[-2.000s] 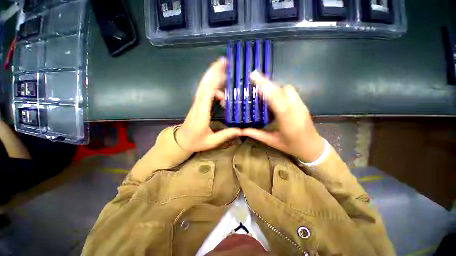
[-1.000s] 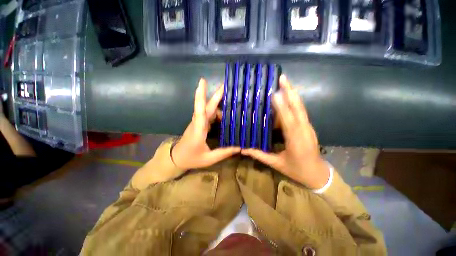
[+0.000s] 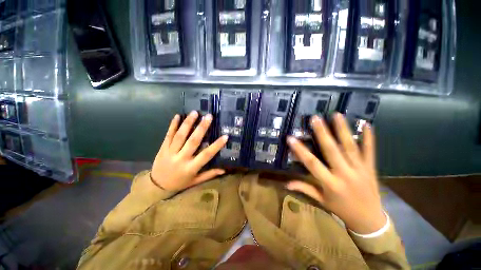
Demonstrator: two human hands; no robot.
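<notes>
A row of keypad phones (image 3: 266, 129) lies flat side by side on the dark green bench, rear faces up, with open battery bays and silver-white patches. My left hand (image 3: 191, 153) is spread over the left phones, fingertips on or just above them. My right hand (image 3: 337, 169) is spread over the right phones, slightly blurred, fingers apart. Neither hand is closed around a phone. Parts of the outer phones are hidden under my fingers. The middle phone is uncovered.
A clear blister tray (image 3: 263, 79) with a row of phones, rear faces up, lies just beyond. A large black smartphone (image 3: 100, 50) lies at the upper left of the bench (image 3: 126, 124). A part-empty blister tray (image 3: 47, 113) is at the far left.
The phones stood on edge in a tight row between my hands; now they lie flat, spread sideways. My hands have moved apart and over them. The view has shifted.
</notes>
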